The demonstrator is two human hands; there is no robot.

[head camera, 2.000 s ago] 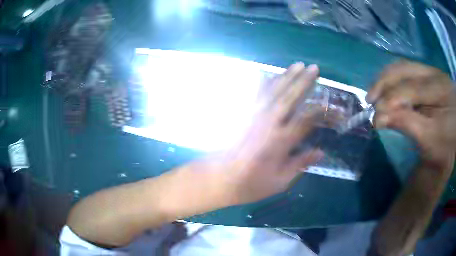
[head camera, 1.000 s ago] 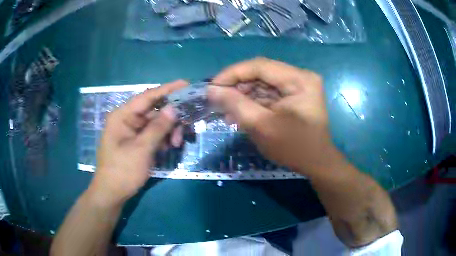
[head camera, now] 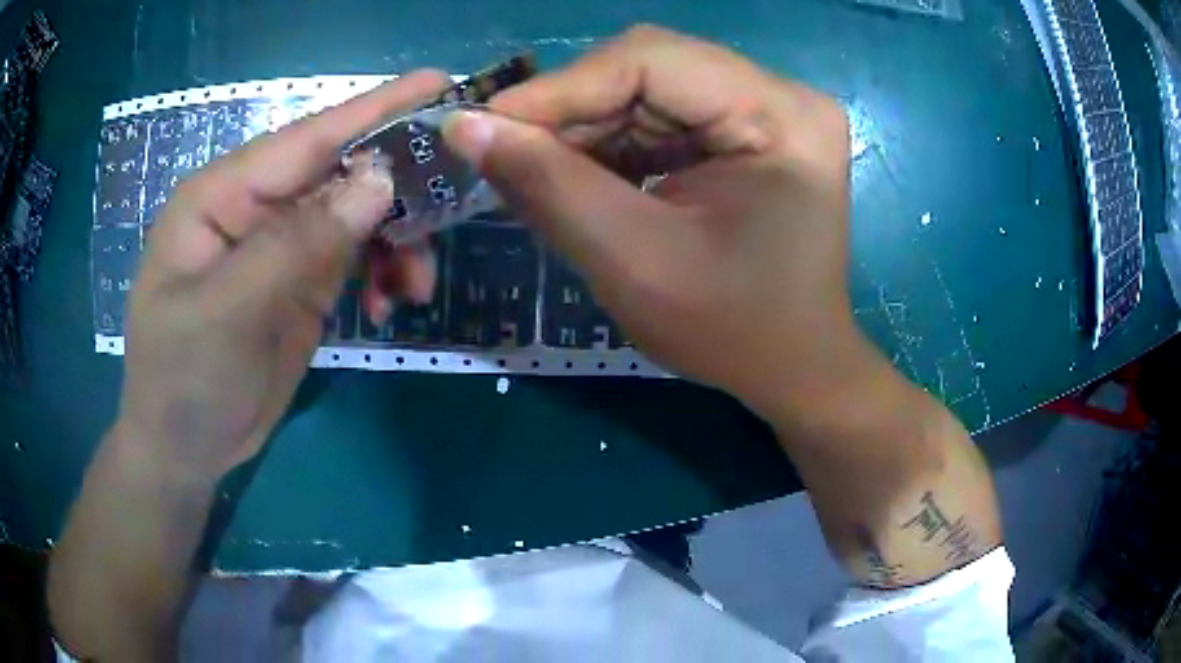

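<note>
A small dark rectangular board or film piece (head camera: pixel 421 162) with pale square outlines is held up between both hands. My left hand (head camera: pixel 253 240) grips its left end between thumb and fingers. My right hand (head camera: pixel 674 220) pinches its upper right edge with thumb and forefinger. A dark, gold-marked strip (head camera: pixel 499 78) sticks up behind the right fingertips; whether it is part of the same piece I cannot tell. The label sheet (head camera: pixel 121 233), a dark grid with white punched edges, lies beneath both hands, partly hidden by them.
Spare label sheets (head camera: pixel 1094 156) lie curved at the right of the green table (head camera: pixel 518 453). Part of a dark pile (head camera: pixel 20 156) shows at the far left. A clear bag's edge (head camera: pixel 907 7) shows at the top. Small white specks are scattered about. A red object (head camera: pixel 1107 399) is beyond the right edge.
Two seconds ago my hands were apart over the sheet; a second ago they were together on the piece. Since then they have shifted up and left in view, and the bagged boards have mostly left view.
</note>
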